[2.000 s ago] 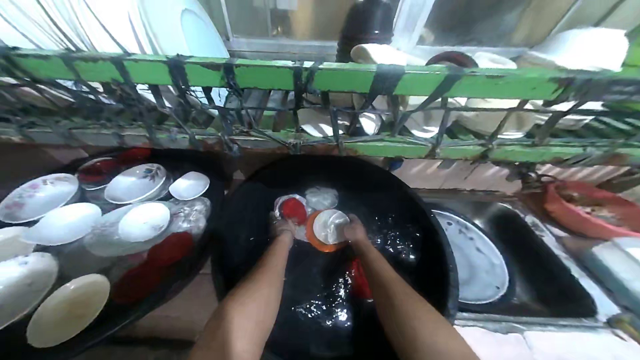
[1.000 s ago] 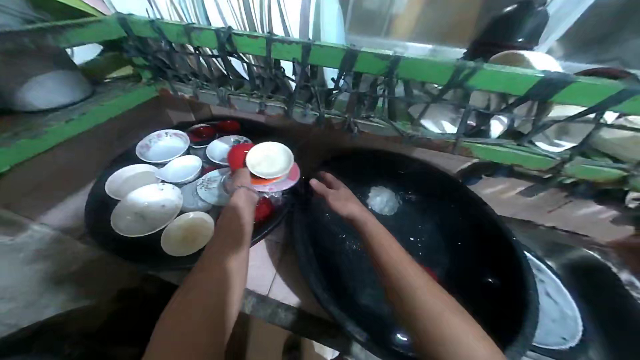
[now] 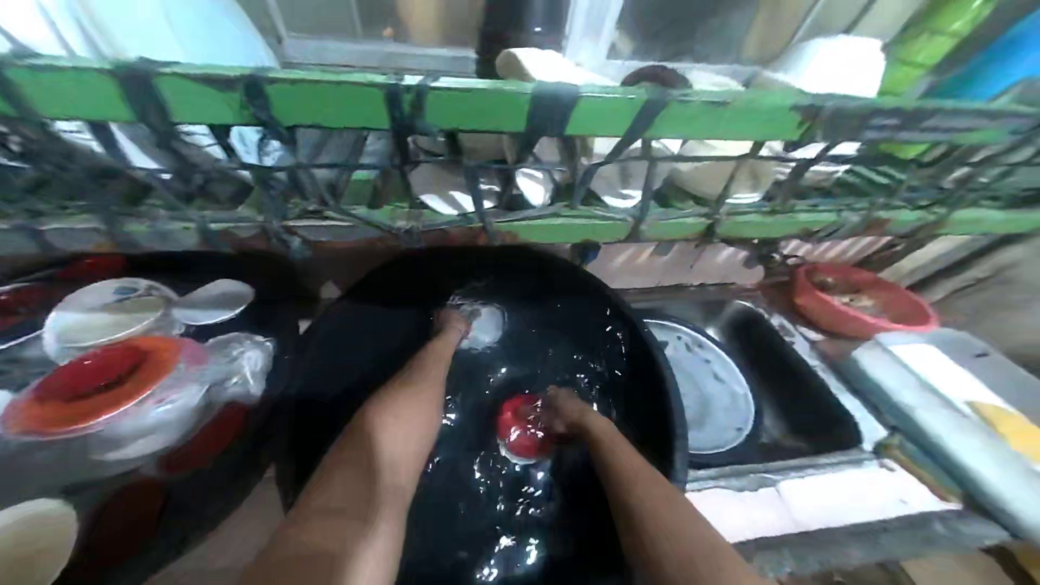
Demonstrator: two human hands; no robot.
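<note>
A large black tub [image 3: 658, 390] of water stands in the middle. My left hand [image 3: 452, 322] is partly under the water at a pale, translucent object [image 3: 486, 327]; whether it grips that is not clear. Lower and to the right, my right hand [image 3: 562, 410] is at the right side of a red bowl [image 3: 522, 426] in the water, its fingers blurred. In the dark tub at left, a red dish [image 3: 89, 372] rests on an orange one [image 3: 154, 366], near a white bowl [image 3: 106, 317] and a small white dish [image 3: 213, 302].
A green rack [image 3: 487, 110] with dishes runs behind the tubs. On the right are a sink [image 3: 780, 390] with a round whitish lid or tray [image 3: 707, 390] in it, a red plastic basin [image 3: 865, 305] and a grey container [image 3: 951, 406].
One second ago my left hand held stacked dishes over the left tub; now they rest there and both hands are in the middle tub's water. The view has swung right.
</note>
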